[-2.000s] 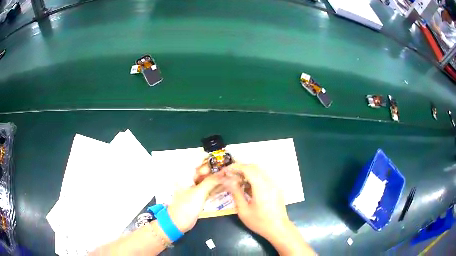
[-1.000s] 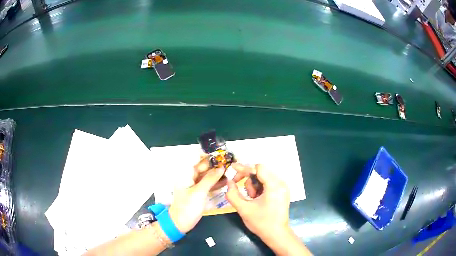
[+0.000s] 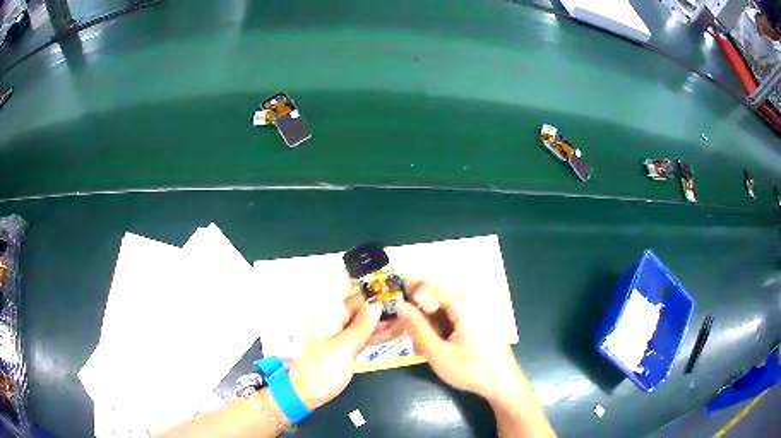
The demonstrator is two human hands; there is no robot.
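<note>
A small device assembly (image 3: pixel 385 289), silver and black with orange inside, is held over a long white sheet (image 3: pixel 471 274). Its black display module (image 3: pixel 366 257) hangs off the far side. My left hand (image 3: pixel 336 342) grips the assembly from the left, with the thumb at its near end. My right hand (image 3: pixel 450 329) holds its right side and near end with thumb and fingers. The fingers hide part of the assembly. Bluish marks and a yellowish edge show on the sheet below the hands. I cannot make out tweezers.
A green conveyor belt (image 3: pixel 411 111) across the back carries several spaced units (image 3: pixel 293 128). White papers (image 3: pixel 171 316) lie left. A blue bin (image 3: pixel 676 299) with white slips (image 3: pixel 634 329) and a slim dark tool (image 3: pixel 700 344) are right. A clear tray (image 3: pixel 10 316) is far left.
The white piece seen by the right fingers one second ago no longer shows. The right hand has closed in on the assembly's near end. The left belt unit has shifted right.
</note>
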